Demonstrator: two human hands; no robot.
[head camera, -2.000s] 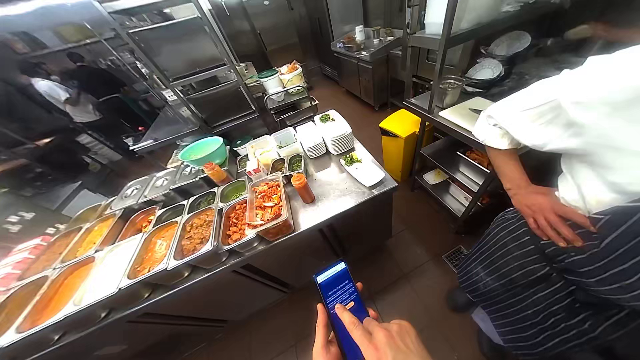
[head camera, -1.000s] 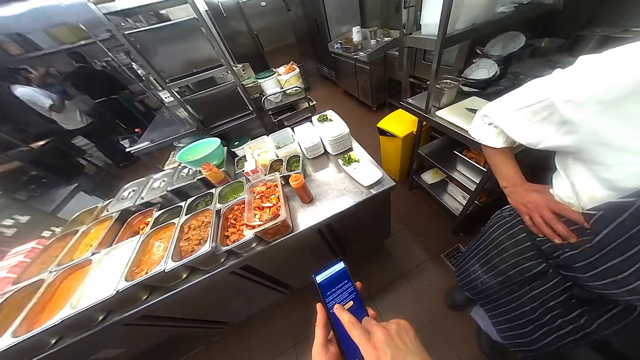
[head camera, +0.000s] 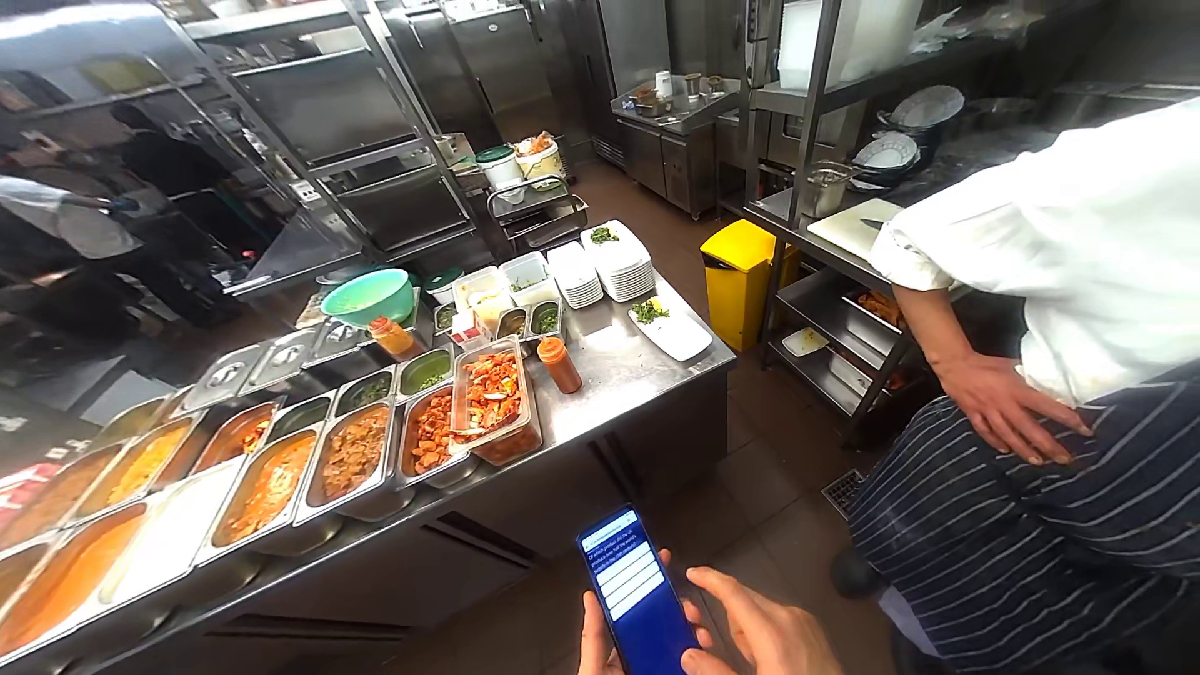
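A smartphone (head camera: 642, 600) with a lit blue screen is held upright at the bottom centre. My left hand (head camera: 594, 637) grips it from behind, the thumb along its left edge and fingertips showing at the right edge. My right hand (head camera: 764, 623) is just right of the phone, its index finger raised off the screen and its thumb near the lower right edge; it holds nothing. The screen shows text and several white bars. Beyond the phone runs a steel counter (head camera: 600, 412) with food pans.
A co-worker in a white jacket and striped apron (head camera: 994, 534) stands close on the right, a hand at the hip. On the counter are a squeeze bottle (head camera: 560, 366), stacked white plates (head camera: 626, 272) and a green bowl (head camera: 370, 298). A yellow bin (head camera: 736, 281) stands beyond.
My right index finger has lifted off the phone and the hand has moved right. The screen has changed from a block of text to a short text above white bars.
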